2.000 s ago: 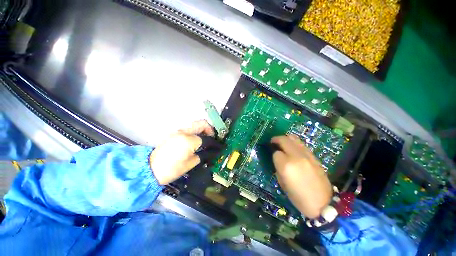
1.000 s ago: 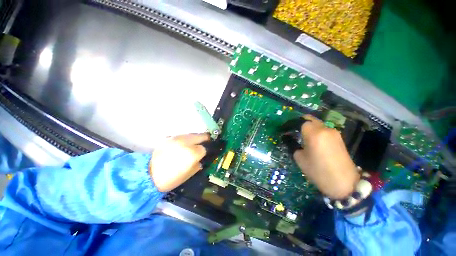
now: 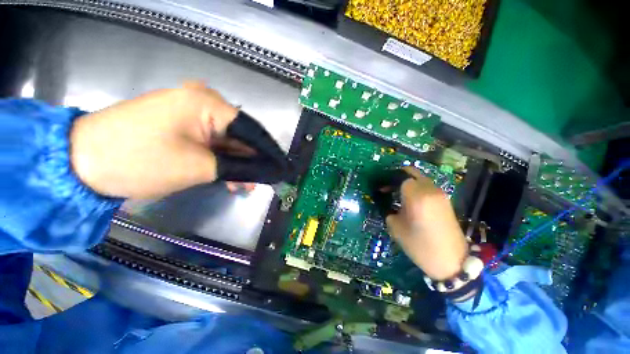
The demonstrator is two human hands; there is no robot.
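Note:
The green main circuit board point(image 3: 311, 187) lies in a black pallet point(image 3: 266, 259), with a yellow block point(image 3: 310, 232) near its left edge. My right hand point(image 3: 430, 221), with black finger cots, is low over the middle of the board; its fingertips are dark and blurred, so I cannot tell if they hold anything. My left hand point(image 3: 169, 142), also with black finger cots, is raised beside the pallet's left edge, large and close to the camera. Its covered thumb and finger point at the pallet and come together at the tips; whether something is between them is unclear.
A green break-off panel point(image 3: 369, 107) lies along the board's far edge. A black bin of yellow components point(image 3: 421, 28) stands behind the rail. Toothed conveyor rails point(image 3: 228, 45) flank shiny metal. Another green board point(image 3: 563, 231) is at the right. A blue cord point(image 3: 552, 225) crosses there.
My left hand has left the pallet's left edge, rising toward the camera and leftward. My right hand went right, then slightly back left over the board. The view has shifted slightly.

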